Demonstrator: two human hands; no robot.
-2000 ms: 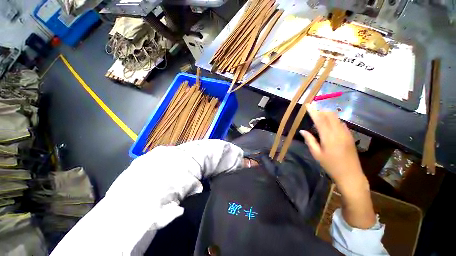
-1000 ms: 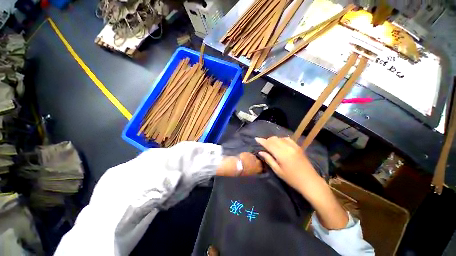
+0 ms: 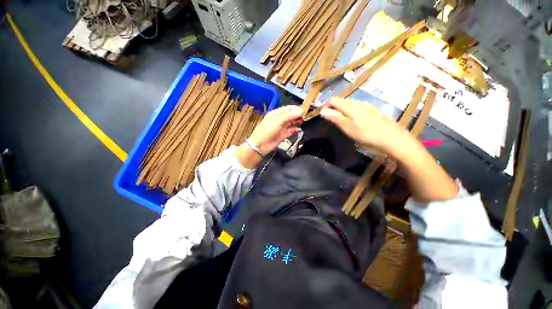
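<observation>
My left hand (image 3: 275, 128) and my right hand (image 3: 363, 124) meet at the table's front edge. Their fingertips pinch the near ends of brown straps (image 3: 363, 73) that run back toward the machine head. The exact grip is partly hidden by the fingers. Another pair of brown straps (image 3: 419, 110) lies from the white template (image 3: 478, 124) over the table edge, passes behind my right forearm and hangs over my lap. A small pink item (image 3: 431, 142) lies on the table beside this pair, partly behind the forearm.
A loose strap pile (image 3: 305, 42) lies on the table's left part. A blue crate (image 3: 128, 181) full of straps stands left of my lap. Straps (image 3: 518, 175) hang at the table's right edge. The machine head (image 3: 478, 30) is at the back, a cardboard box (image 3: 390, 265) below right.
Both hands have moved from my lap up to the table edge and taken hold of the ends of the crossing straps. The view has shifted, with the crate now further left.
</observation>
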